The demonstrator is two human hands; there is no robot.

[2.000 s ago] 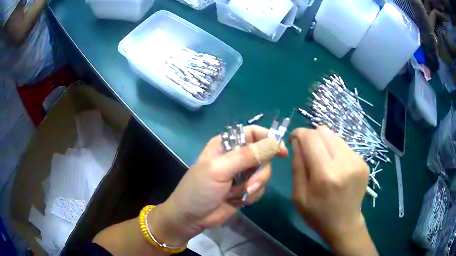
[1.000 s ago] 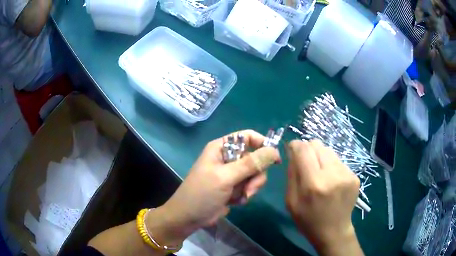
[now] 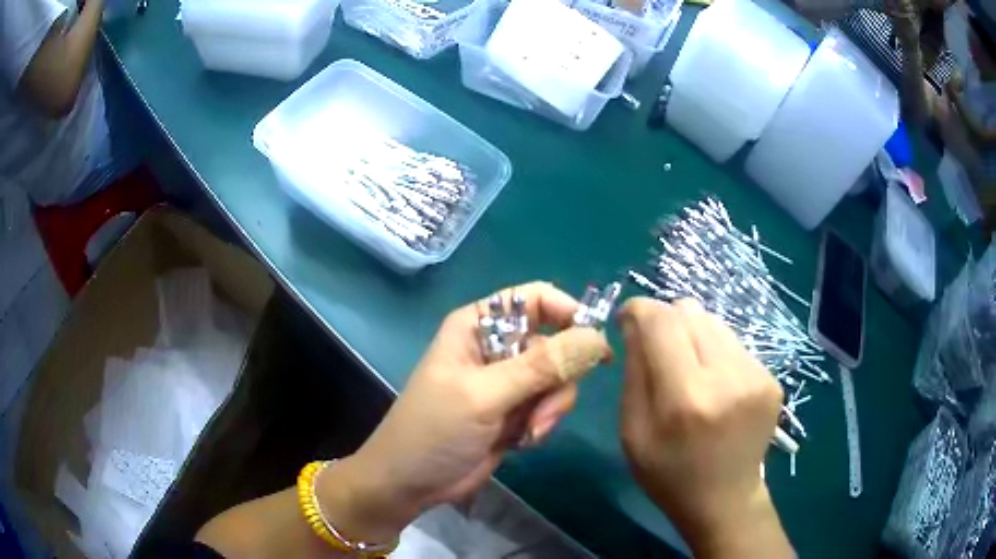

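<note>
My left hand [image 3: 481, 382], with a tan wrap on its thumb, holds several silver rods [image 3: 505, 328] in the palm. Their thick ends point up. It also pinches a few rods [image 3: 595, 304] between thumb and forefinger. My right hand [image 3: 699, 404] is just right of those rod tips with its fingers curled together. Its fingertips are close to the tips; whether they touch is unclear. Any tool inside the right hand is hidden. A clear tray [image 3: 284, 131] at the left holds many rods. A large loose rod pile [image 3: 732, 284] lies behind and right of the right hand.
A phone [image 3: 839, 297] and a pale flat strip [image 3: 851, 437] lie right of the pile. Frosted boxes [image 3: 819, 131] and small bins [image 3: 546, 60] stand at the back. Bagged parts [image 3: 928, 480] are at far right. A carton [image 3: 66, 404] with white sheets is below left. Another person's arm [image 3: 55, 66] shows upper left.
The view has shifted, so the bench things sit slightly differently in the picture. The left hand's pinched rods are more upright and closer together than two seconds ago. Both hands remain close together.
</note>
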